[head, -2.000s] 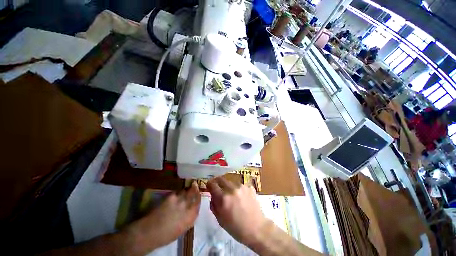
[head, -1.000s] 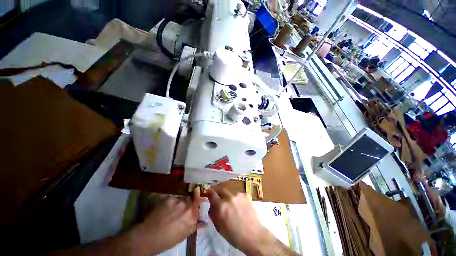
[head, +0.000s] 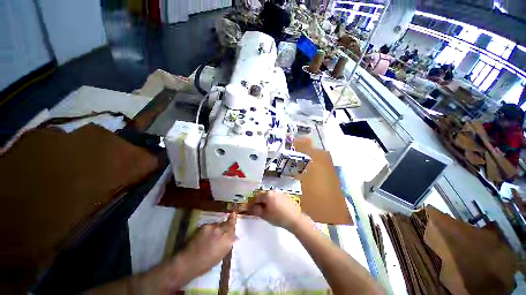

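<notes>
A brown bag panel (head: 326,184) lies under the white pattern sewing machine (head: 239,152), its edge showing on both sides of the head. The yellow-gold clamp frame (head: 291,200) sits on the panel, partly covered by my right hand. A narrow brown handle strap (head: 225,271) runs from the needle area toward me over the white template sheet (head: 265,253). My left hand (head: 210,245) has its fingertips on the strap just in front of the clamp. My right hand (head: 277,208) is at the clamp, fingers bent; what its fingertips touch is hidden.
A large brown panel stack (head: 69,178) lies at the left. The tilted control screen (head: 412,176) stands at the right, with a brown panel pile (head: 415,253) below it. Thread cones (head: 316,60) stand behind the machine. A person in red (head: 507,135) is at the far right.
The view has tilted up and shifted. My right hand has moved up and right along the clamp, away from my left hand. My left hand remains at the strap. More of the needle-side mechanism shows.
</notes>
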